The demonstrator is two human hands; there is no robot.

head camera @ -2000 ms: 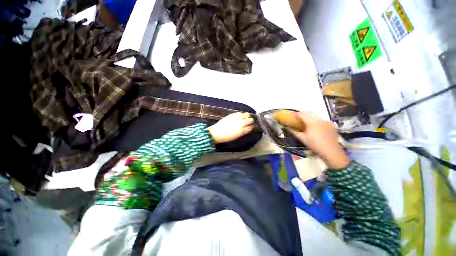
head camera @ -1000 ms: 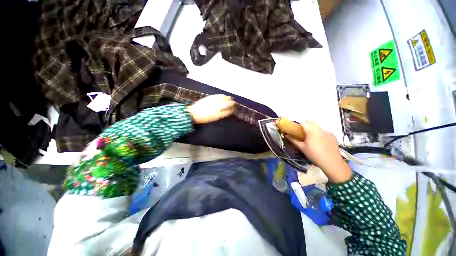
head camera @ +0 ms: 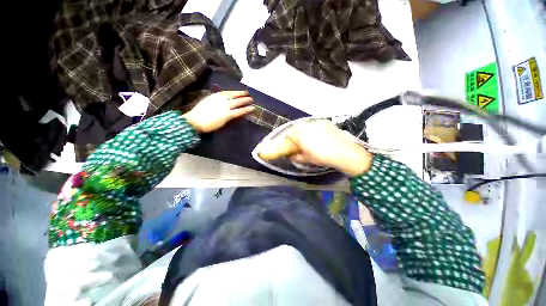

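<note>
A narrow plaid band (head camera: 266,117) lies along the black padded board (head camera: 230,140), joined to the bunched brown plaid garment (head camera: 140,66) at the left. My left hand (head camera: 221,110) lies palm down on the band, fingers pointing right. My right hand (head camera: 323,143) is closed around the handle of the steam iron (head camera: 293,169). The iron sits over the board's right part, its tip pointing left. It hides the band's right end. A small white tag (head camera: 133,104) shows on the garment.
A second plaid piece (head camera: 329,36) lies on the white table (head camera: 383,80) at the far side. The iron rest (head camera: 442,140) is at the right. A hose (head camera: 443,100) and a pale cord run right from the iron. Green and yellow warning stickers are on the wall.
The iron in my right hand has moved left from the board's right end onto the board. My left hand has moved left along the band. The view has shifted.
</note>
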